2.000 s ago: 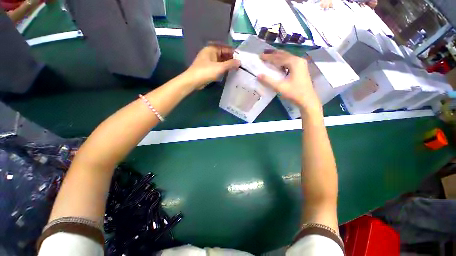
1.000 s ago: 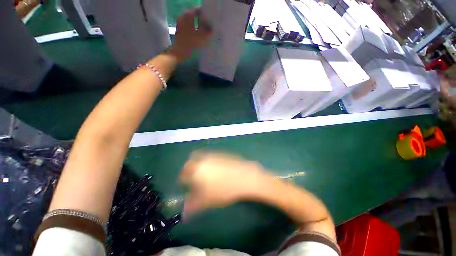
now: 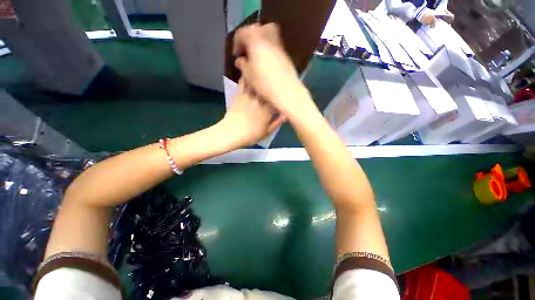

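Note:
An open white retail box (image 3: 231, 92) stands in front of me, its tall flap (image 3: 302, 32) raised and showing the brown inside. My left hand (image 3: 251, 116) grips the near side of the box, below its mouth. My right hand (image 3: 264, 61) is above the left, at the box mouth, with fingers curled. A small dark thing shows by its fingers; I cannot tell whether it is held. The inside of the box is hidden. A loose pile of black USB cables (image 3: 167, 243) lies near my body.
A clear bag of cables (image 3: 35, 205) lies at left. Tall grey-looking cartons (image 3: 196, 41) stand at left and far side. Closed white boxes (image 3: 390, 96) stand in a row at right. An orange and yellow tape roll (image 3: 490, 186) and a red bin (image 3: 437, 284) are at right. A person's hand (image 3: 430, 19) shows opposite.
My left hand has moved from a tall carton at the far side to the open box nearer me. My right hand has moved up from near the cable pile to the box mouth.

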